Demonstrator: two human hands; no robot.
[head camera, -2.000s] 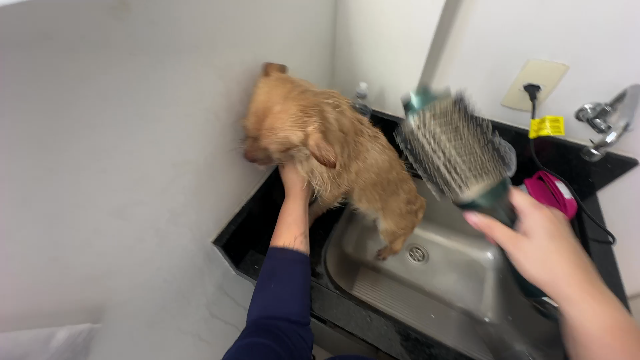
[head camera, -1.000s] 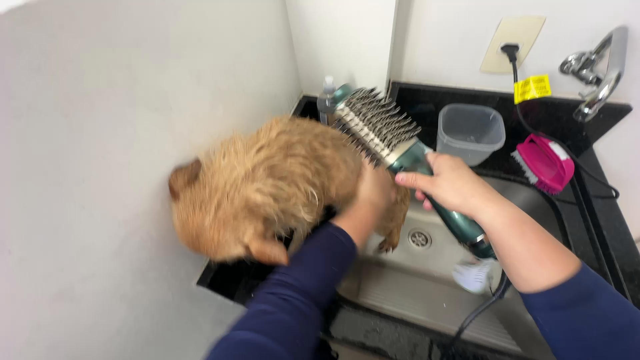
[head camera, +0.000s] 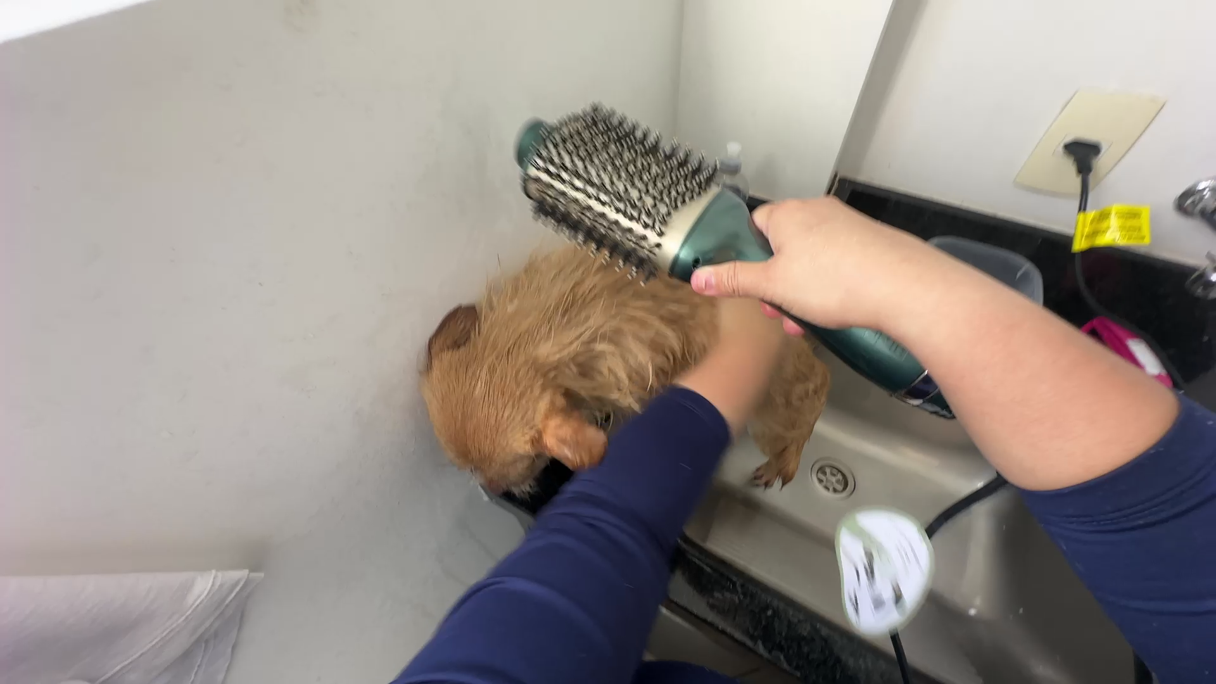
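Observation:
A tan dog with damp-looking fur (head camera: 579, 332) stands at the left end of the sink, its head low beside the wall and a hind paw in the basin. My right hand (head camera: 817, 266) grips the handle of a green hot-air styling brush (head camera: 622, 185), whose bristles point up and left above the dog's back. My left hand (head camera: 750, 351) is blurred at the dog's flank, partly behind the brush handle; its fingers are hidden, so its grip cannot be told.
The steel sink (head camera: 950, 560) is set in a black stone counter (head camera: 750, 617). A clear plastic tub (head camera: 988, 266), a pink brush (head camera: 1126, 347) and a bottle (head camera: 731, 171) stand behind. A black plug (head camera: 1083, 152) sits in the wall outlet. A tag (head camera: 883, 570) hangs on the cord. A cloth (head camera: 123, 622) hangs lower left.
The dog's head has lowered along the wall. My left hand has gone from its chest to its flank. My right hand has brought the styling brush from over the basin to above the dog's back.

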